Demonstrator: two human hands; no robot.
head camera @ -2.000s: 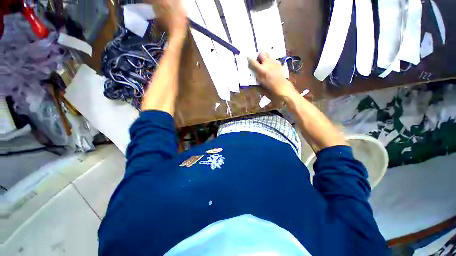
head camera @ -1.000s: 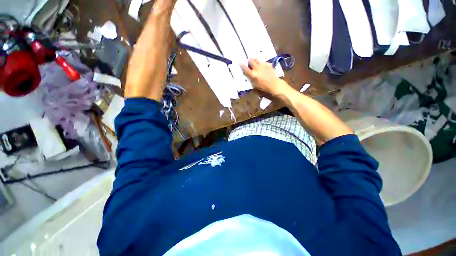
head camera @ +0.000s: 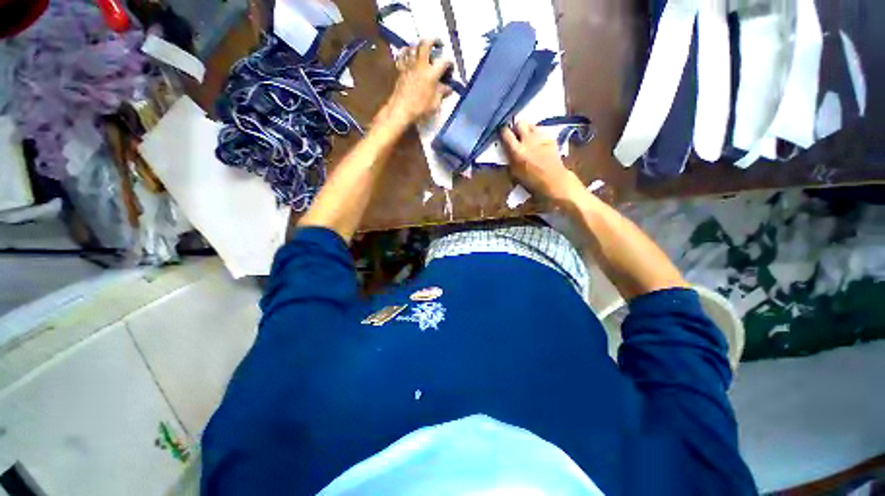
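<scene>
A thick, folded navy fabric bundle lies slantwise on white strips at the top centre. My left hand is at its left side, with fingers closed on a thin dark tie strip that runs toward the bundle. My right hand is at the bundle's lower right edge, fingertips against it. The strip's curled other end lies just beyond that hand. What the right fingers grip, if anything, is hidden.
A tangled navy-and-white pile lies left, beside a large off-white sheet. Curved white and navy pieces fan out at right. Small scraps lie near the brown table's front edge. A cream bucket stands beside my lap.
The folded navy bundle now lies across the white strips, where only strips and the tie showed before. My left hand has come down and inward from the top left. My right hand moved slightly.
</scene>
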